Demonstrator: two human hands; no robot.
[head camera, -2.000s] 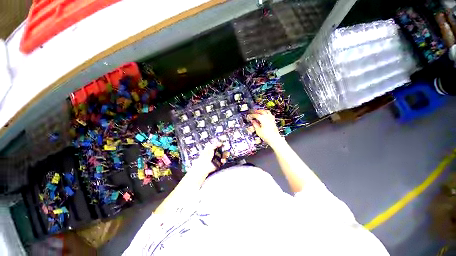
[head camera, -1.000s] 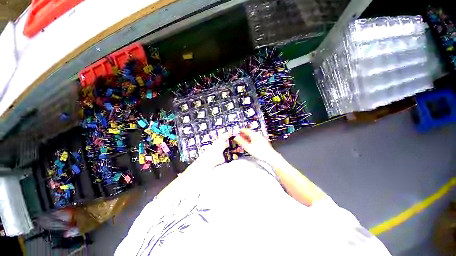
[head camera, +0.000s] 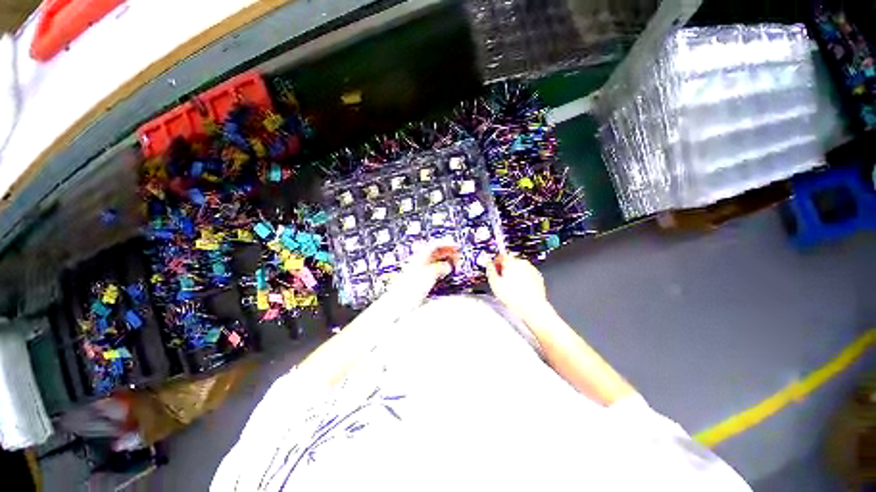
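A clear blister tray (head camera: 360, 207) lies in front of me, its cells holding small dark pieces with pale square centres. My left hand (head camera: 428, 269) is over the tray's near edge with its fingers curled; whether it holds a piece cannot be told. My right hand (head camera: 514, 281) is at the tray's near right corner, its fingertips close together at the edge; anything between them is too small to tell. Loose blue, teal, yellow and pink clips (head camera: 293, 259) lie in a heap against the tray's left side. More clips with thin wires (head camera: 538, 192) crowd its right side.
A red-orange bin (head camera: 206, 110) with coloured pieces stands behind the left heap. A black divided tray (head camera: 144, 332) holds a smaller heap at left. Stacked blister trays (head camera: 744, 125) stand at right, above a blue plastic object (head camera: 834, 207). A white shelf (head camera: 106, 58) overhangs the back left.
My hands came together near the tray's front edge and have now parted, the right one moving right to the corner. The dark thing seen between my hands a second ago no longer shows.
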